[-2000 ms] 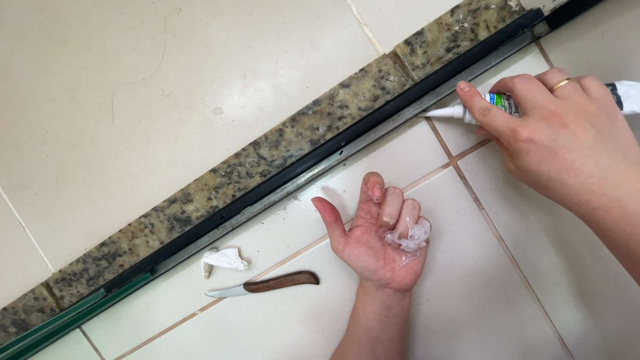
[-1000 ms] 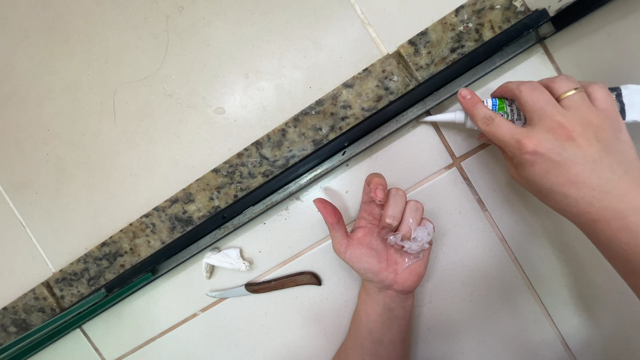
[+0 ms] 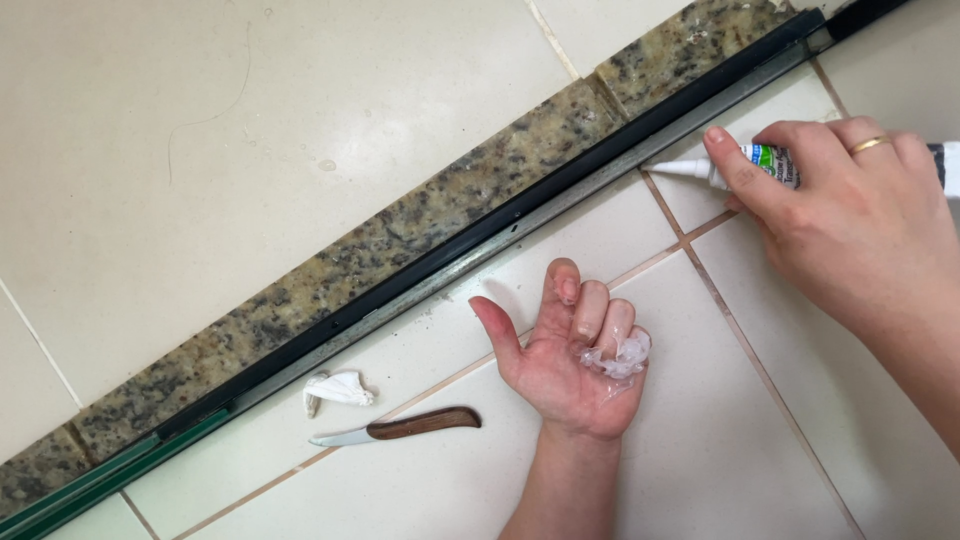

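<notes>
My right hand (image 3: 847,195) is closed around a white silicone tube (image 3: 757,163), whose tapered nozzle (image 3: 677,168) points left, its tip at the lower edge of a grey metal rail (image 3: 570,202). Palm up, my left hand (image 3: 577,352) is below the rail, its fingers loosely curled. A clump of clear, sticky silicone (image 3: 621,357) clings to those fingers and the palm. Left of this hand, a knife with a curved wooden handle (image 3: 424,423) lies on the tiles, blade to the left. A crumpled white scrap (image 3: 341,388) rests just above the knife.
A speckled granite sill (image 3: 420,202) runs diagonally beside a black channel (image 3: 450,244) and the rail. Green-looking glass or track (image 3: 112,472) occupies the lower left end. Pale floor tiles (image 3: 420,495) with brownish grout lie below. A long hair (image 3: 225,112) is on the upper surface.
My right hand, with the silicone tube, has shifted slightly to the right. The nozzle tip stays close to the rail's edge. My left hand, the knife and the white scrap are nearly unchanged.
</notes>
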